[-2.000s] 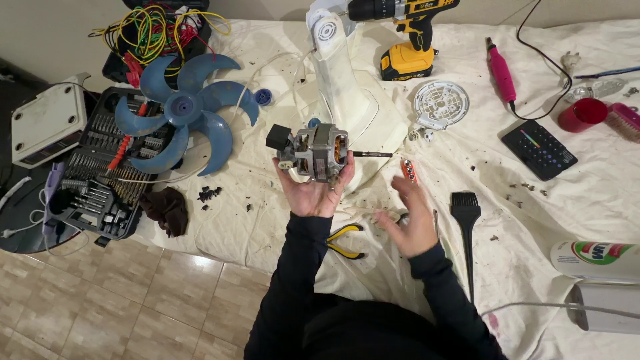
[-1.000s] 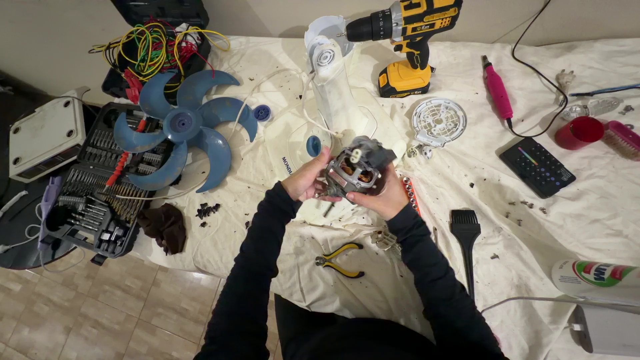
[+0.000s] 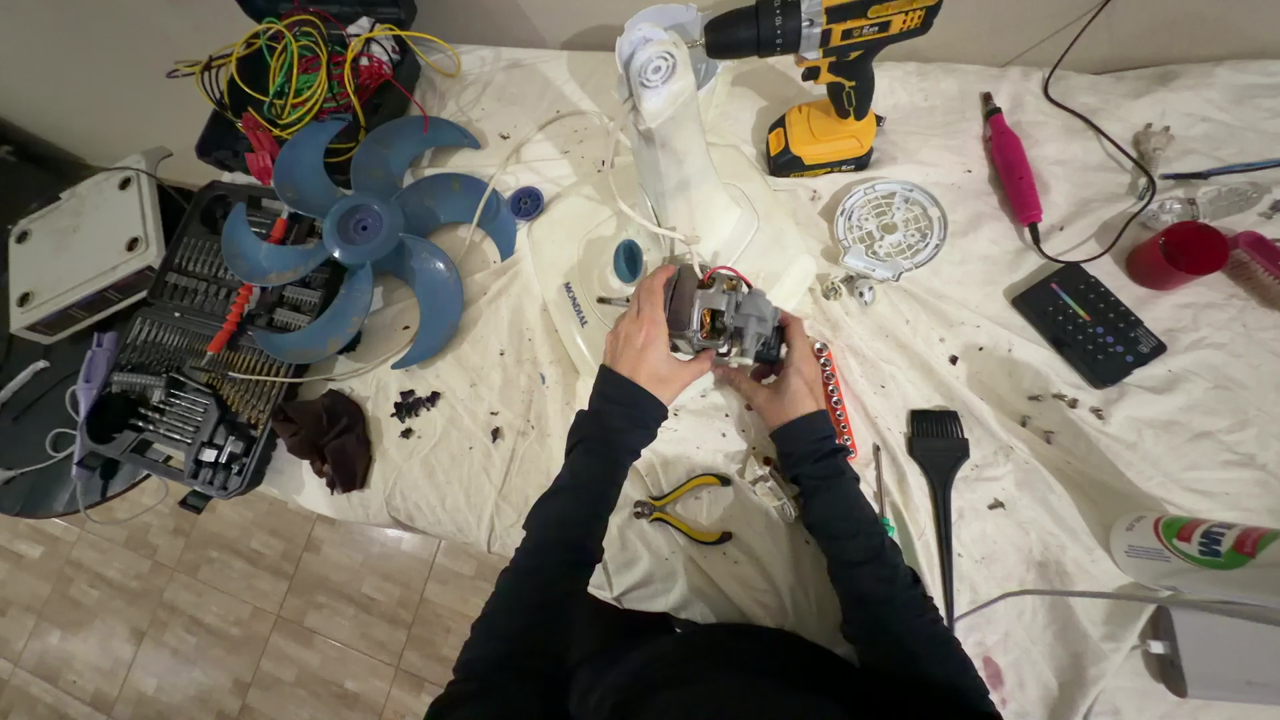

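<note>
Both hands hold a fan's electric motor (image 3: 722,318) above the cloth, in front of the white fan base (image 3: 570,270). My left hand (image 3: 650,338) grips its left end, where the metal shaft points left past the fingers. Around the grey housing at the right end is my right hand (image 3: 785,380). Copper windings and a red wire show on the motor, and a white cable runs from it toward the fan stand's neck (image 3: 675,150). Nearer to me lie yellow-handled pliers (image 3: 690,508), their handles spread. A red rail of sockets (image 3: 834,400) is right beside my right hand.
On the left are a blue fan blade (image 3: 362,230), an open bit set (image 3: 200,330), tangled wires (image 3: 300,80) and a brown cloth (image 3: 325,440). At the right are a cordless drill (image 3: 825,135), a white plastic grille (image 3: 890,228), a black brush (image 3: 938,460), a pink rotary tool (image 3: 1012,170) and loose screws.
The motor has been turned; its shaft pointed right two seconds ago and points left now. My right hand, apart from the motor then, has closed on it.
</note>
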